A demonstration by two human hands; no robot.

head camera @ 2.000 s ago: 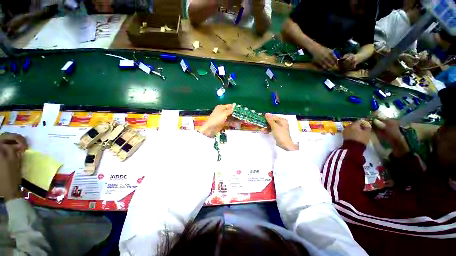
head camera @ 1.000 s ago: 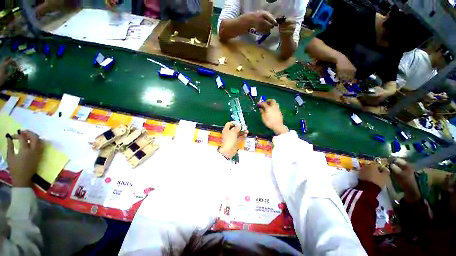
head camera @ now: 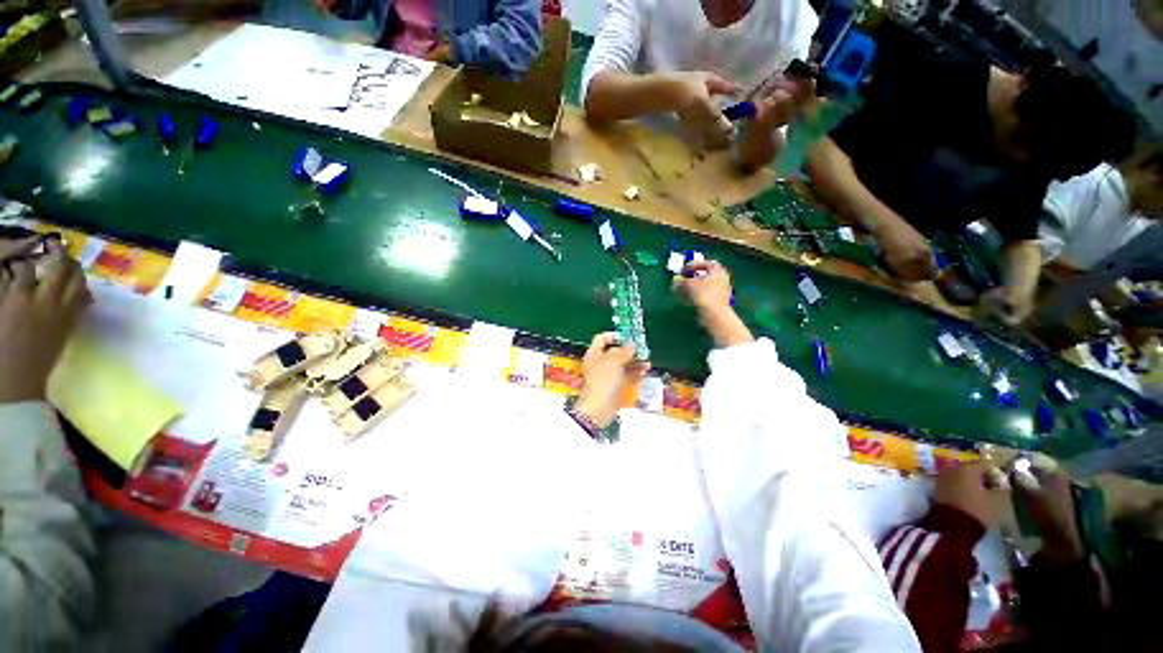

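Note:
My left hand (head camera: 610, 373) grips the lower end of a green PCB panel (head camera: 629, 316), held upright over the near edge of the green conveyor belt (head camera: 421, 249). My right hand (head camera: 709, 296) reaches over the belt just right of the panel. Its fingertips are at a blue battery with a white part (head camera: 690, 260); whether they grip it is too small to tell. Another blue battery with a white part (head camera: 610, 235) lies on the belt above the panel.
More blue batteries (head camera: 574, 208) lie along the belt. Tan housings (head camera: 344, 379) are heaped on the printed mat (head camera: 300, 491) at left. A neighbour's hand (head camera: 38, 306) is beside a yellow sheet (head camera: 112, 398). People work opposite, by an open cardboard box (head camera: 495, 138), and at right.
My right hand has left the panel and reached over the belt. My left hand has turned the panel from lying across to upright. The view has swung, shifting the scene.

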